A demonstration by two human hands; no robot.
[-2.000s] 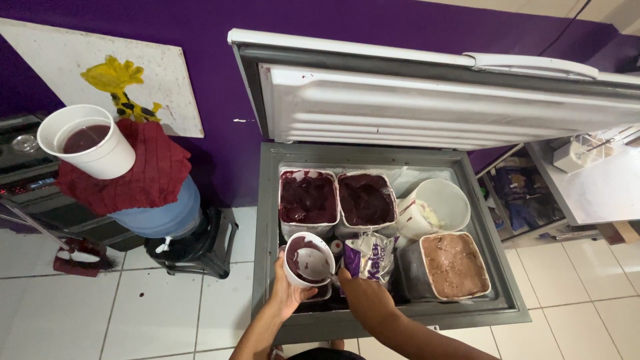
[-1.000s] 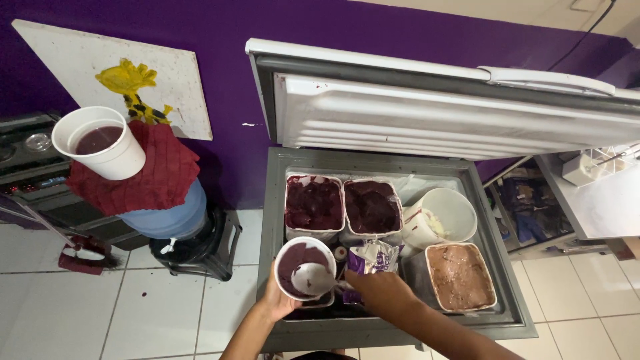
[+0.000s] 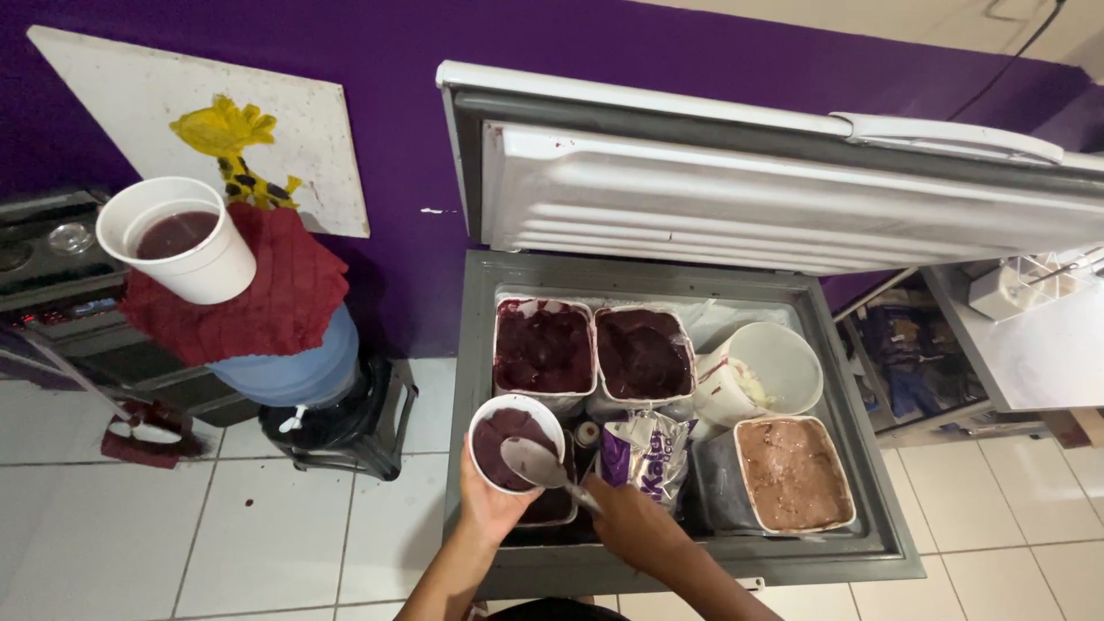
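Note:
My left hand (image 3: 490, 500) holds a white cup (image 3: 476, 424) from below and the side, over the front left of the open chest freezer (image 3: 673, 569). Dark purple frozen pulp (image 3: 509, 429) lines the cup. My right hand (image 3: 630, 522) grips the handle of a metal spoon (image 3: 536, 463), its bowl over the cup's contents. Behind the cup stand two square tubs of dark purple pulp, a left one (image 3: 543, 349) and a right one (image 3: 645, 355). A silver and purple printed bag (image 3: 645, 455) lies beyond my right hand. Another tub is partly hidden under the cup.
A tub of brown ice cream (image 3: 795, 474) and a tilted white bucket (image 3: 776, 369) fill the freezer's right. The raised lid (image 3: 733, 190) stands behind. At left, a white bucket of purple liquid (image 3: 185, 250) sits on a red cloth (image 3: 293, 293) over a blue water jug (image 3: 319, 362).
The spoon's bowl has shifted from the cup's lower right toward its middle. The pulp inside now looks fuller and smoother than two seconds ago. Both hands stay near the freezer's front left.

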